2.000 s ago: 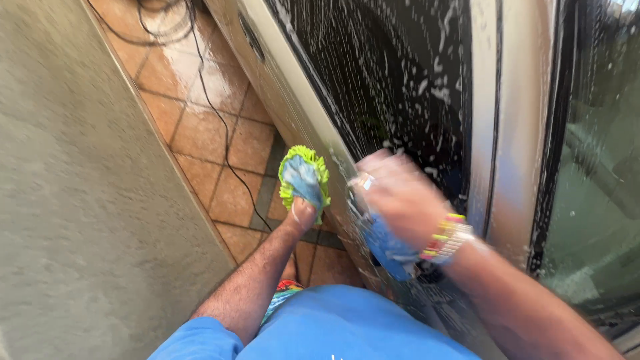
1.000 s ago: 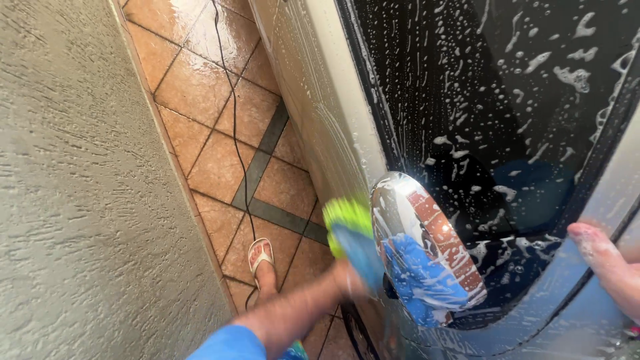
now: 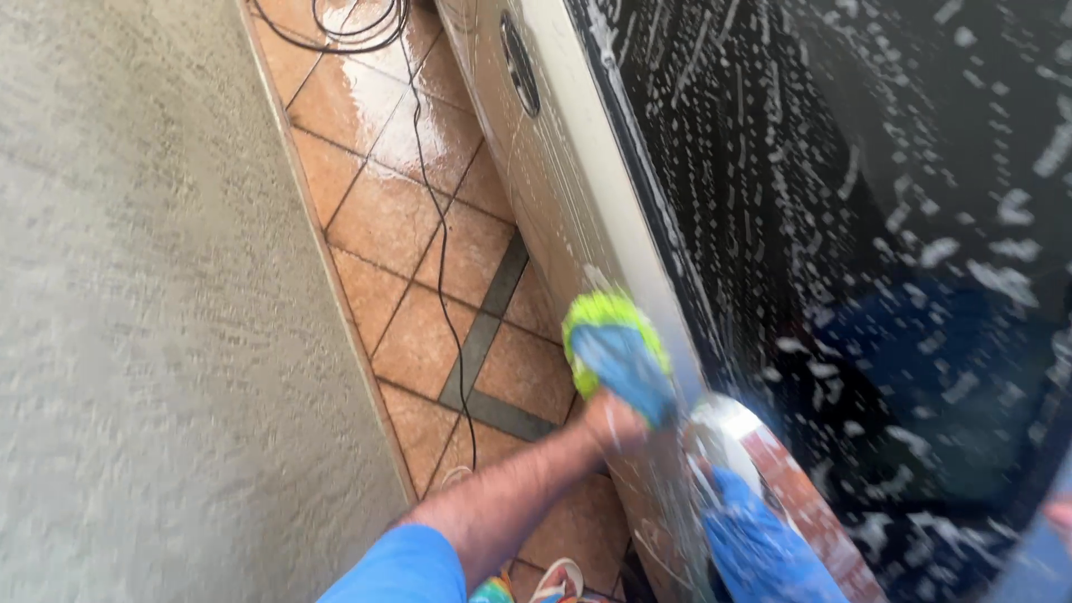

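My left hand [image 3: 621, 419] is inside a wash mitt [image 3: 615, 347] with a blue back and a lime-green shaggy face; the mitt hides the fingers. The mitt lies against the soapy silver car door [image 3: 578, 218], just below the window edge. Close to my left wrist is the car's side mirror [image 3: 804, 502], its glass wet and reflecting blue cloth. Foam streaks cover the dark side window [image 3: 904, 218]. Of my right hand [image 3: 1059, 512], only a blurred bit shows at the right edge, near the bodywork; its hold cannot be seen.
A rough plastered wall [image 3: 184, 293] stands at the left. Between it and the car run wet terracotta floor tiles [image 3: 385, 209]. A thin black cable [image 3: 444, 251] crosses them, with loops at the top. The door handle [image 3: 520, 64] is farther up, and a sandalled foot [image 3: 563, 579] shows below.
The view has shifted along the car. My right hand was over the door beside the mirror two seconds ago and is now at the right edge. The mitt has come against the door from over the floor.
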